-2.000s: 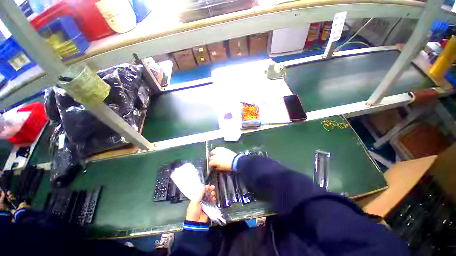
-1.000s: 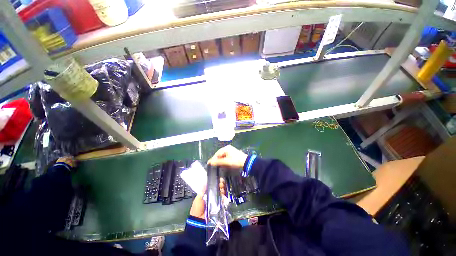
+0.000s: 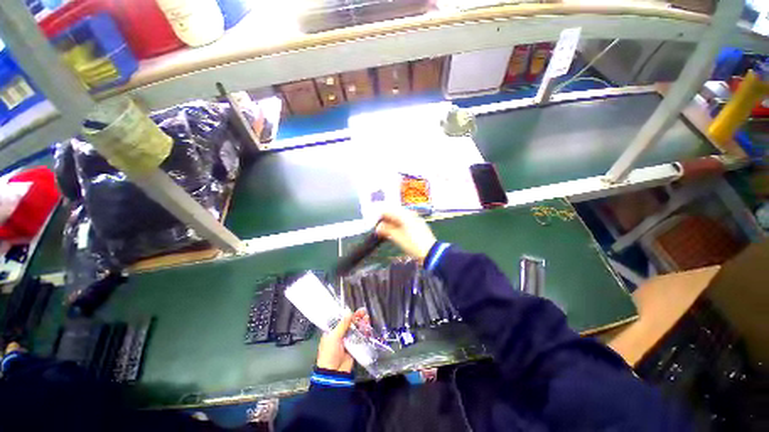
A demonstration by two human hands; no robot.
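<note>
My left hand (image 3: 336, 344) holds a fan of whitish clear poly bags (image 3: 314, 302) over the bench. My right hand (image 3: 406, 232) is raised behind it and grips one end of a black remote control (image 3: 358, 253), which slants down toward the bags. Unbagged remote controls (image 3: 274, 310) lie in a block left of my left hand. A row of shiny bagged remotes (image 3: 400, 295) lies right of the bags, partly beside my right sleeve. One more bagged remote (image 3: 532, 276) lies apart at right.
A phone (image 3: 487, 185) and an orange-filled tray (image 3: 415, 192) lie on white paper (image 3: 379, 152). Yellow bands (image 3: 552, 213) lie near the bench's right end. An open carton (image 3: 666, 308) stands lower right. A black plastic heap (image 3: 152, 190) and another worker's hand (image 3: 13, 348) are at left.
The bagged remote upright between my hands a second ago has left them. My right hand has moved up and now holds a bare remote. The other worker's arm has drawn back left.
</note>
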